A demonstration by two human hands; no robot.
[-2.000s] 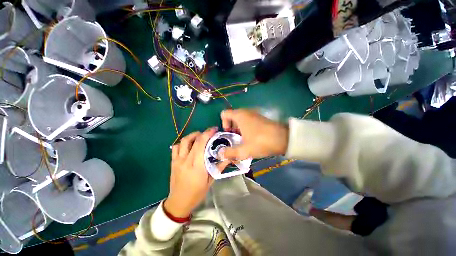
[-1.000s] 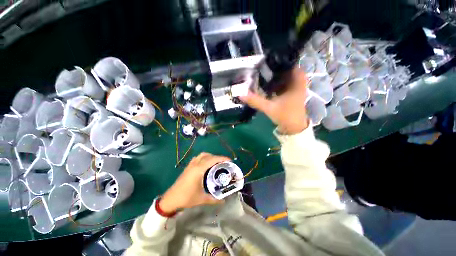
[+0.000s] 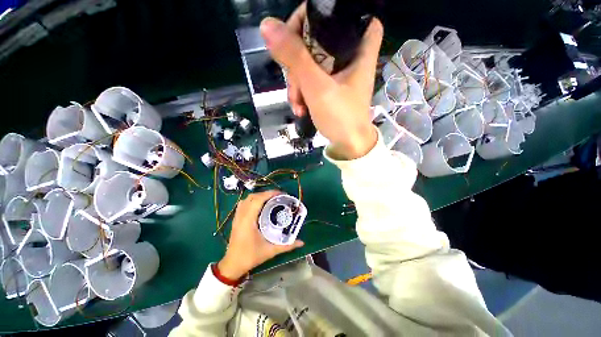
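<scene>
My left hand (image 3: 249, 232) holds a white cup-shaped housing (image 3: 282, 219) at the bench's front edge. Its open end faces up and a round white part shows inside. A thin wire rises from its rim. My right hand (image 3: 333, 92) is wrapped around the black electric screwdriver (image 3: 337, 29). The screwdriver's lower tip is over the front of the screw feeder (image 3: 270, 102); whether a screw is on it cannot be told. Small white wired components (image 3: 230, 182) lie in a loose pile with red, orange and yellow leads, behind my left hand.
Many white housings stand or lie piled on the left (image 3: 109, 273), several with wires in them. More housings are piled on the right (image 3: 448, 155). The green bench top (image 3: 191, 230) has dark rails behind it. A dark-clothed person (image 3: 520, 230) is at the right.
My right hand left the housing, reached to the screwdriver and now grips it over the feeder. My left hand still holds the housing, now slightly further left.
</scene>
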